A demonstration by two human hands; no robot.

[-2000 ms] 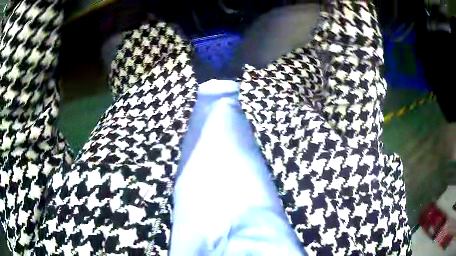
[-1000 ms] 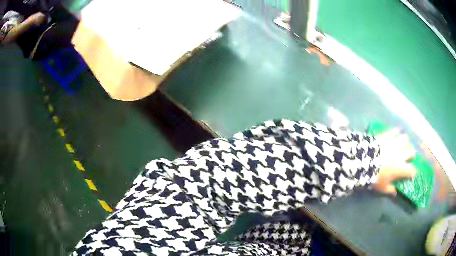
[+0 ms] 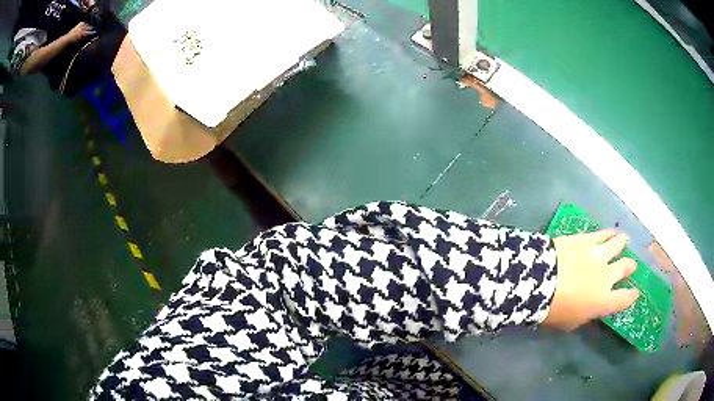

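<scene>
A green circuit board (image 3: 646, 323) lies at the right of the view on the dark green bench, at a slant. My left hand (image 3: 589, 280) reaches in from the lower left in a black-and-white checked sleeve. It lies over the board's left side, bare, palm down, with the fingers somewhat apart across the board. The palm and the board's edge under it are hidden, so a grip on the board cannot be told. My right hand is not in view.
A cardboard box (image 3: 174, 135) with white sheets (image 3: 235, 59) on top stands at the upper left. A metal post (image 3: 454, 35) rises by the bench's white edge strip (image 3: 548, 113). A pale round tub (image 3: 679, 389) is cut off at the lower right. A person (image 3: 59, 47) is at the upper left.
The view has swung from my lap to the bench on the left, bringing my left hand and the board into view. Over the last second the hand has stayed on the board.
</scene>
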